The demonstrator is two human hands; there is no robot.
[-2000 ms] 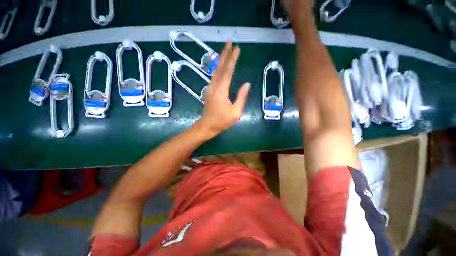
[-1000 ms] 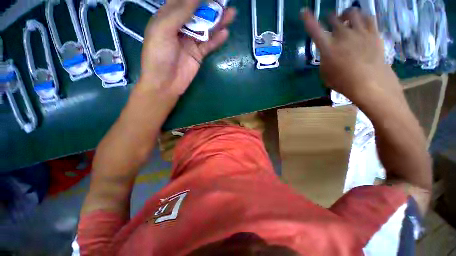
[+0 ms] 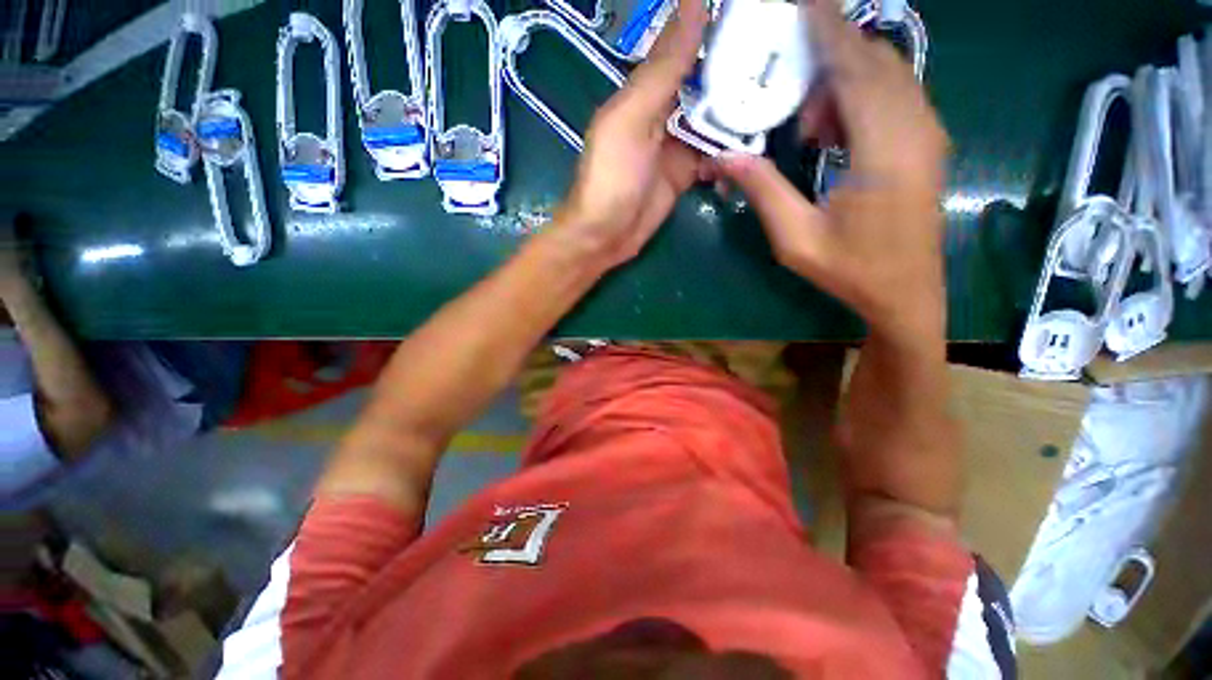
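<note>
A plain white unit (image 3: pixel 758 60) with a blurred round body is held up between my hands at the top centre. My right hand (image 3: pixel 871 173) grips it from the right. My left hand (image 3: pixel 631 173) holds a blue-marked unit (image 3: pixel 718 133) against it; only its lower edge and a trace of blue show. Several blue-marked units (image 3: pixel 468 173) lie spread on the green surface to the left, two slanted ones close to my left hand. Plain white units (image 3: pixel 1063 339) lie piled at the far right.
The green surface (image 3: pixel 399 286) ends in a front edge before my body. An open carton (image 3: pixel 970 438) with a clear bag liner (image 3: pixel 1110 492) and a white loop stands below right. Another person's arm (image 3: pixel 53 359) is at the left edge. Another loop lies partly behind my right hand.
My right hand has come from the pile on the right to my left hand with a plain white unit. My left hand has moved right with its blue-marked unit. The view has shifted.
</note>
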